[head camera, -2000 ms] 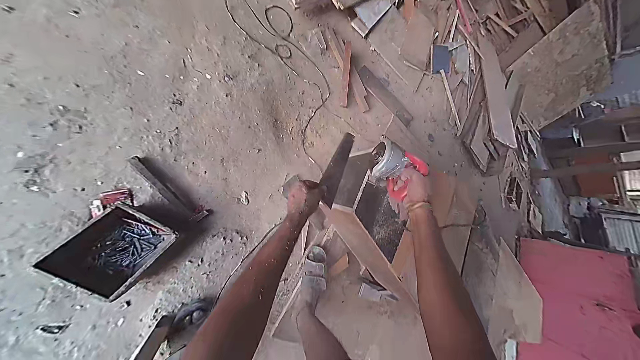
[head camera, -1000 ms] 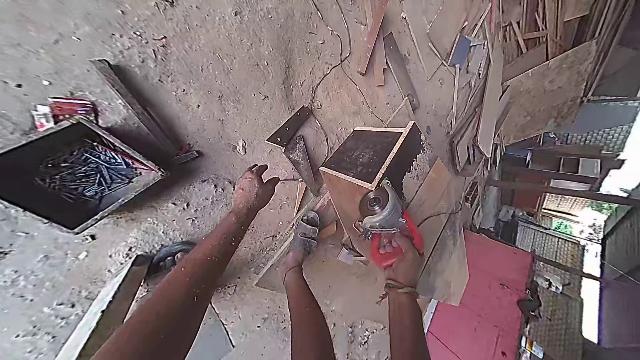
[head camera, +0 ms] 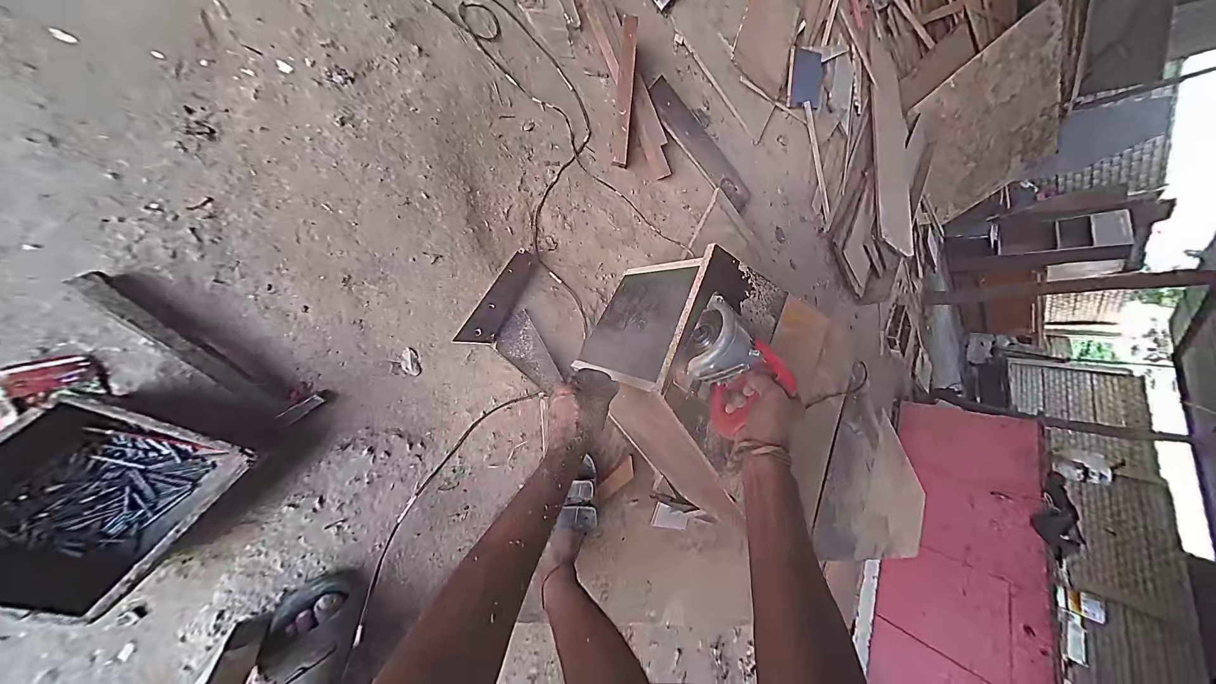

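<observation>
My right hand [head camera: 765,407] grips the red handle of a handheld circular saw [head camera: 719,347], whose metal guard and round blade side rest at the edge of a wooden box [head camera: 636,318] with a dark panel on its face. My left hand [head camera: 567,415] is at the near left corner of that box, beside a dark, blurred piece; whether its fingers hold anything is hard to tell. Two dark offcuts, one with holes [head camera: 496,299] and one speckled [head camera: 528,350], lie on the ground left of the box. Pale boards [head camera: 679,442] sit under and beside the box.
An open wooden box of nails [head camera: 214,475] stands at the lower left near a dark plank [head camera: 176,332]. A cable [head camera: 570,123] runs over the dirt ground. Scrap boards [head camera: 893,152] are piled at the upper right, a pink panel [head camera: 969,532] at the lower right. My feet are close below.
My left hand, apart from the box one second ago, is now at its near left corner. The saw has stayed in my right hand. Two seconds ago a long dark strip stood by my left hand.
</observation>
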